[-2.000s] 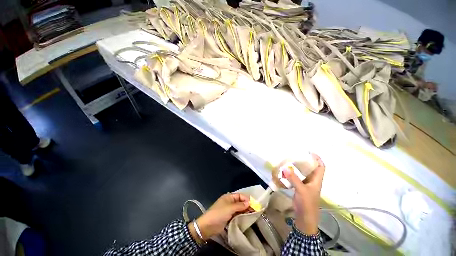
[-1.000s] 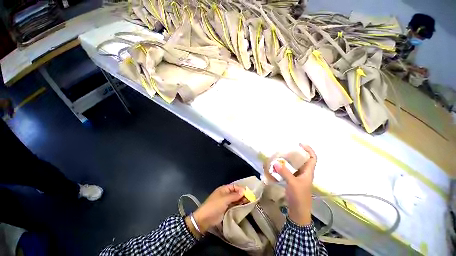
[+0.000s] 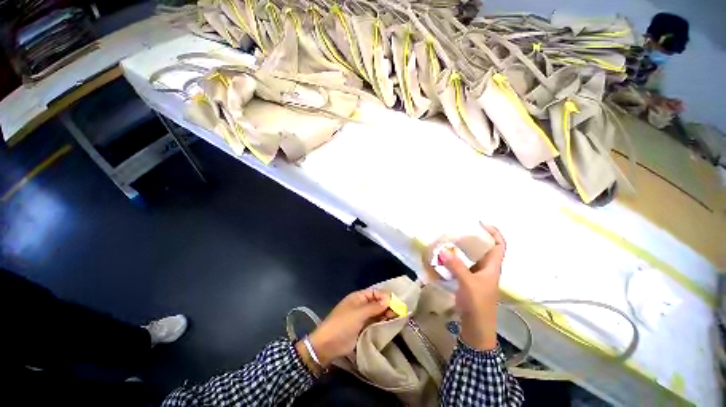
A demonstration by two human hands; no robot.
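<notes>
A beige bag (image 3: 386, 350) with an open top lies at the bottom centre, below the table's near edge. My left hand (image 3: 350, 322) pinches the bag's top edge beside a small yellow tab (image 3: 397, 305). My right hand (image 3: 478, 290) is closed around a glue bottle (image 3: 452, 258) with a white label, held above the bag's right side. The bottle's tip points down toward the bag; whether it touches is unclear. A thin handle (image 3: 633, 324) loops onto the table, and another loop stands left of the bag.
A white-covered table (image 3: 382, 179) runs diagonally, with a long row of beige bags (image 3: 470, 111) along its back. A separate bag heap (image 3: 279, 119) lies at its left. A masked person (image 3: 661, 56) is at the upper right. A shoe (image 3: 167, 328) is on the floor at left.
The bottle's tip has drawn back from the yellow tab since the earliest frame. The view has shifted slightly. The person at the left has moved toward the bottom of the view.
</notes>
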